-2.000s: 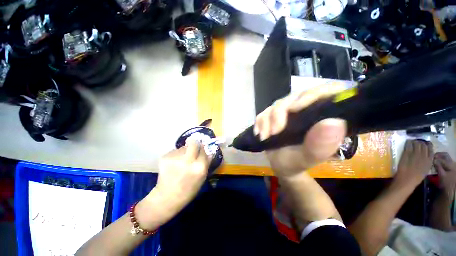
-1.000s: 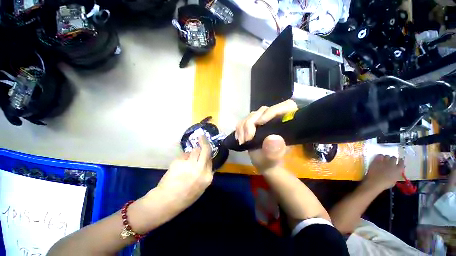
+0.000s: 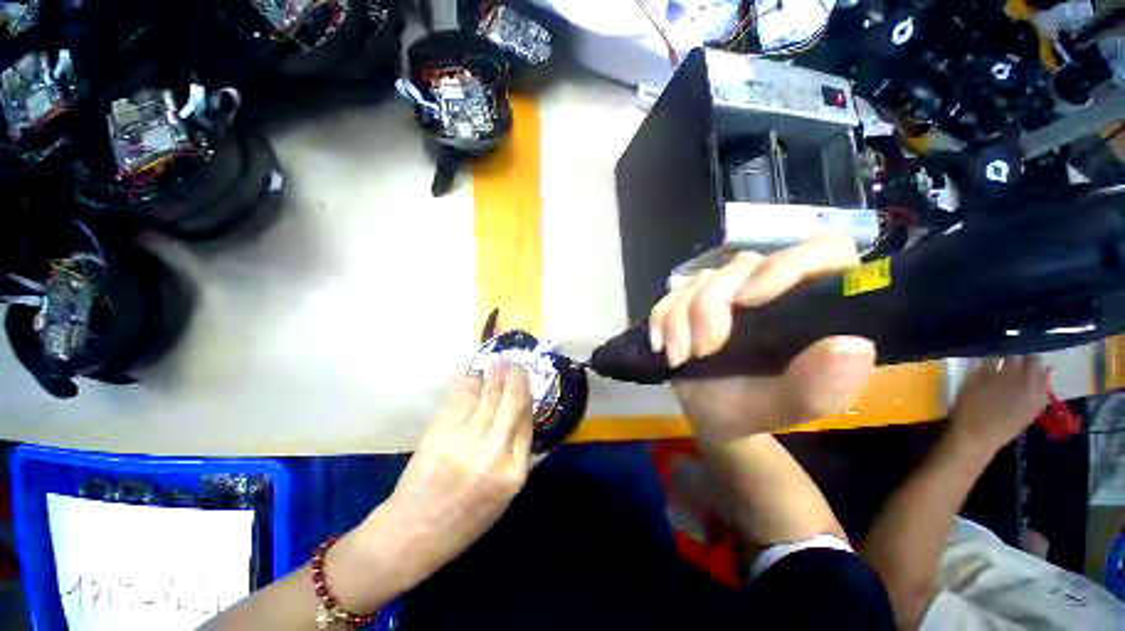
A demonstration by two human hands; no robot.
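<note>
My left hand holds a black camera housing at the bench's front edge, with its fingers over the white circuit board inside. My right hand grips the black electric screwdriver, which has a yellow band. The screwdriver lies nearly level and its thin tip points left, close to the housing's right side. I cannot tell whether the tip touches a screw. Thin white leads show at the board.
Screw feeder with a dark side plate stands behind my right hand. Several black units sit at left and one at top centre. Blue bin with a paper sheet is front left. Another person's hand is at right.
The screwdriver and my right hand moved left a second ago, then back right. The housing now sits slightly further right, still under my left hand. The view has shifted.
</note>
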